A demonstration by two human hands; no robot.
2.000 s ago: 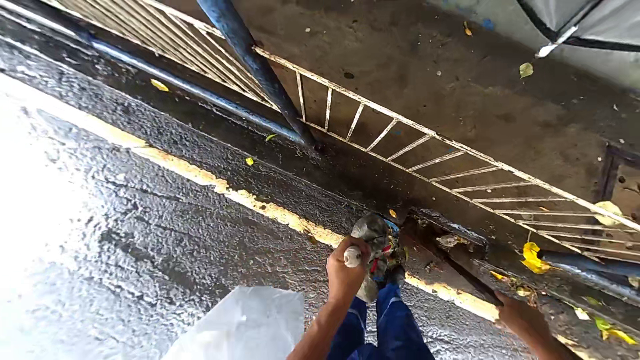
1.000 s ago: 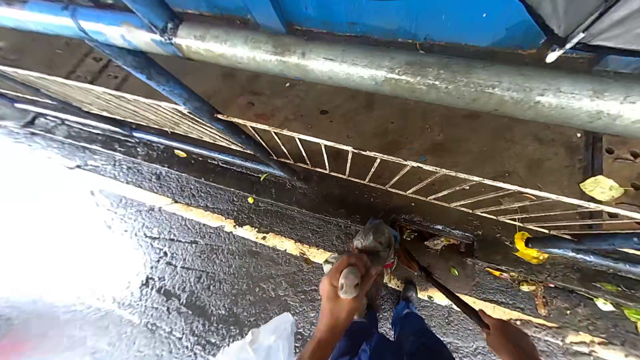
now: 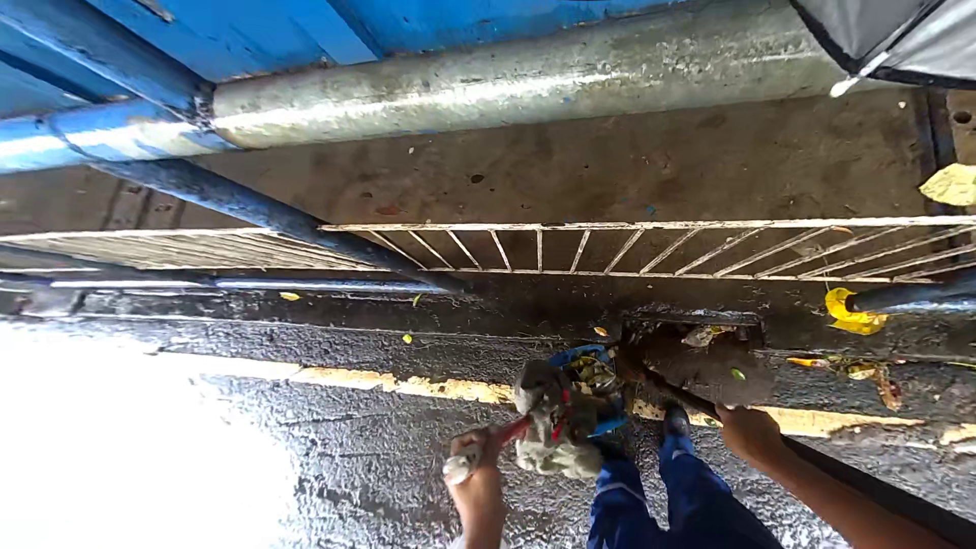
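My left hand [image 3: 476,461] is closed round a red handle [image 3: 512,431] with a pale, rounded end. That handle runs to a grey, dirty bundle [image 3: 543,393], which hides what lies at its far end. Beside the bundle is a blue container [image 3: 610,425], partly covered, with leaves and debris [image 3: 593,372] in it. My right hand [image 3: 751,435] grips a long dark stick [image 3: 682,396], whose far end reaches the edge of the gutter opening [image 3: 698,339]. The tool's head there is unclear. A dead leaf [image 3: 700,335] lies in the opening.
A low metal railing [image 3: 539,229] runs along the kerb, with a thick grey pipe [image 3: 496,88] above it. A slanting blue post [image 3: 259,210] meets the ground left of centre. Yellow plastic [image 3: 854,313] hangs by a pipe end at right. Wet pavement [image 3: 366,465] surrounds my feet.
My left hand and the bundle have moved left, away from the stick. The blue container with leaves now shows beside the bundle. The view has turned and shifted.
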